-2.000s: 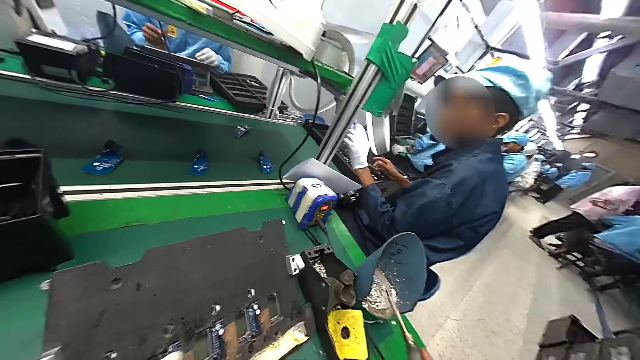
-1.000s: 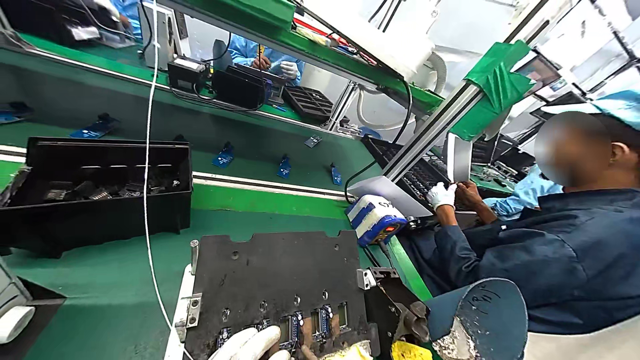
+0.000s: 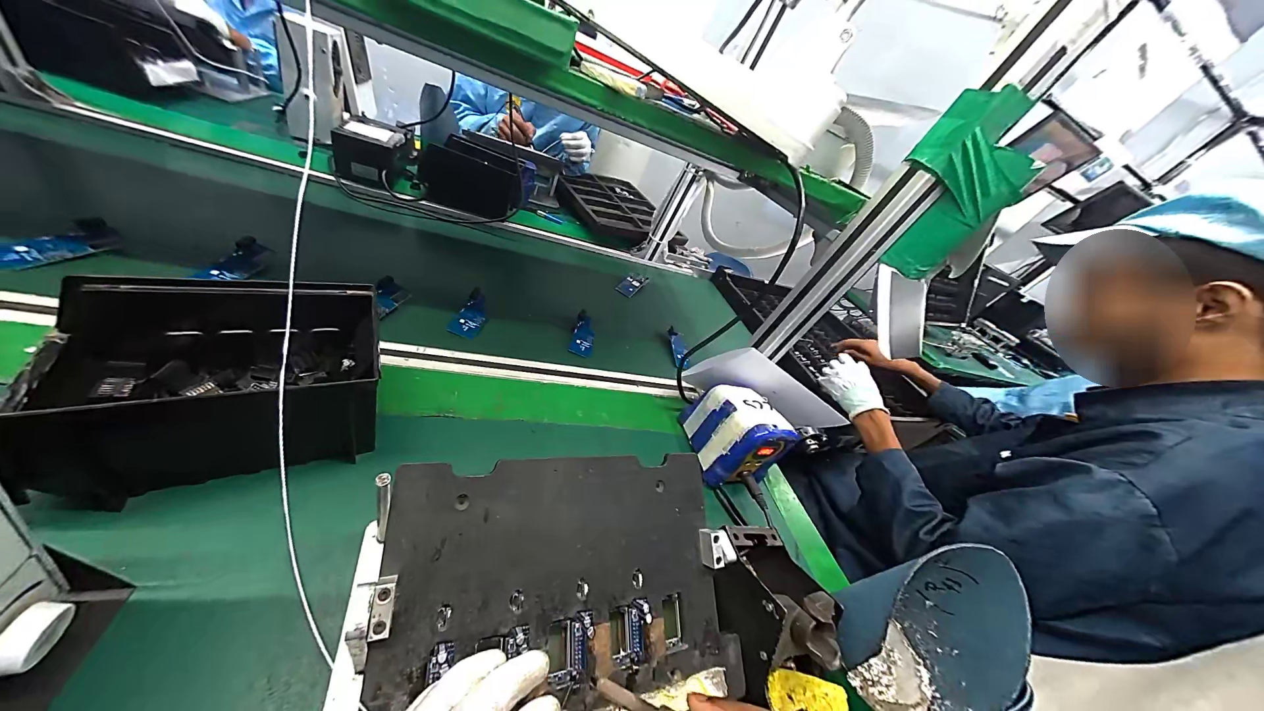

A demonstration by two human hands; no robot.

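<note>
My left hand (image 3: 484, 683), in a white glove, rests its fingers at the lower edge of a black fixture plate (image 3: 543, 523). Small blue circuit boards (image 3: 571, 647) sit in the plate's slots beside those fingers. At the bottom edge, only a bit of my right hand (image 3: 726, 703) shows, close to a pale yellowish piece (image 3: 691, 686) and a thin brown shaft (image 3: 620, 697); its grip is hidden. Right of the plate are a soldering iron stand (image 3: 810, 632), a yellow sponge (image 3: 805, 691) and a blue-grey cup with solder scraps (image 3: 889, 671).
A black bin (image 3: 197, 425) of dark parts stands at left, crossed by a hanging white cord (image 3: 286, 395). Blue boards (image 3: 468, 314) lie along the strip behind. A blue-and-white soldering station (image 3: 739, 434) stands at the plate's far right corner. A co-worker (image 3: 1086, 494) sits at right.
The view has swung left since the earliest frame, showing the whole bin. My left hand, not seen in that frame, now lies at the plate's lower edge.
</note>
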